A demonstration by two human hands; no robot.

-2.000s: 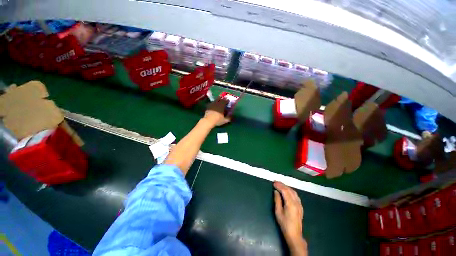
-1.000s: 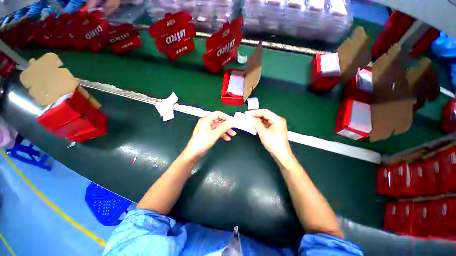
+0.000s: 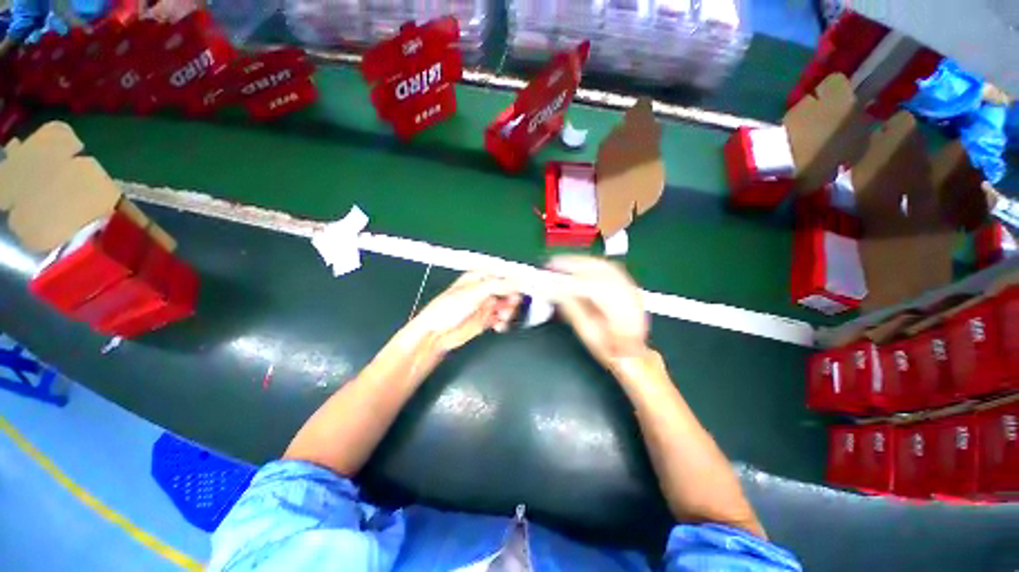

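Observation:
My left hand (image 3: 474,310) is over the dark green bench in front of me, its fingers around a small white paper piece (image 3: 539,310). My right hand (image 3: 601,304) is beside it, blurred, its fingers at the other side of the paper; whether it grips the paper cannot be told. A red retail box (image 3: 574,202) stands just beyond my hands on the green belt, its brown lid (image 3: 630,173) open to the right and white contents at its mouth. A small white piece (image 3: 616,241) lies by this box.
Loose white papers (image 3: 341,240) lie on the pale strip (image 3: 436,256). Two red boxes (image 3: 117,275) stand at left. Open boxes (image 3: 828,264) stand on the belt at right, stacked boxes (image 3: 925,360) near right. Clear trays (image 3: 626,39) lie across the belt. Another person's blue sleeve (image 3: 959,101) shows at upper right.
My right hand went from resting on the bench to the paper; my left hand came back from the belt box. Since one second ago, both hands stay together, slightly lower, and the right has blurred.

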